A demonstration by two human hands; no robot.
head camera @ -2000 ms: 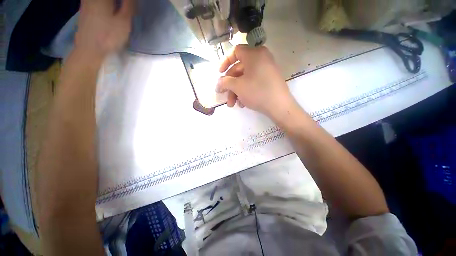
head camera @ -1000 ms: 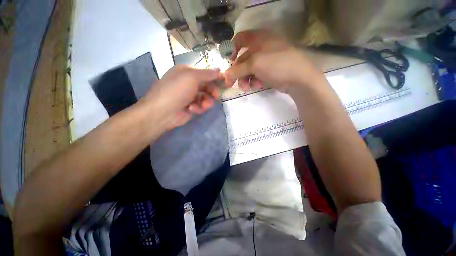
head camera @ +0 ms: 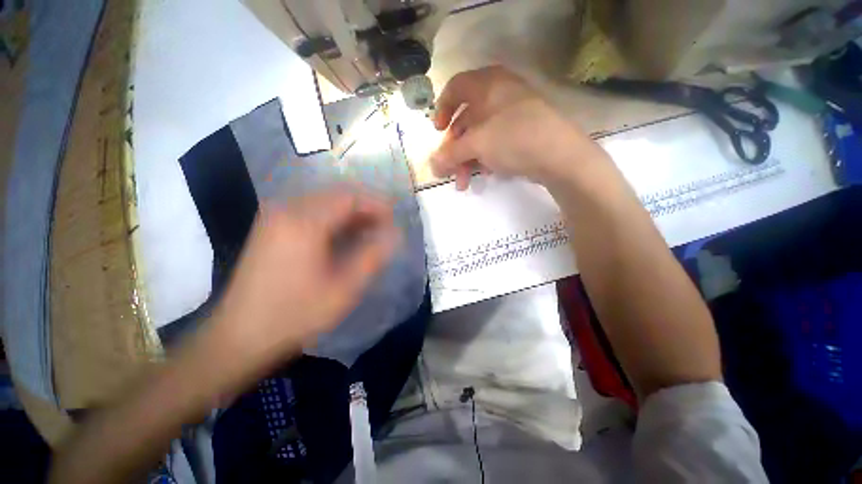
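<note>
A dark fabric piece with grey interfacing (head camera: 378, 284) lies left of and below the needle and hangs over the table's front edge. The sewing machine (head camera: 326, 43) stands at the top, its needle area brightly lit. My left hand (head camera: 317, 250) is blurred over the fabric, fingers curled; whether it grips the cloth cannot be told. My right hand (head camera: 496, 128) is beside the needle and the tension knob (head camera: 417, 93), thumb and fingertips near each other in the glare. Whether it holds a thread cannot be told.
Black-handled shears (head camera: 742, 118) lie right of the machine, near a green tool (head camera: 792, 97). A printed ruler scale (head camera: 662, 199) runs along the white tabletop. Worn wood or cardboard (head camera: 94, 217) is at the left. A blue basket (head camera: 813, 331) is at the lower right.
The fabric has come from the upper left to the table's front edge. My left hand met my right near the needle, then moved down and left. My right hand stays by the needle.
</note>
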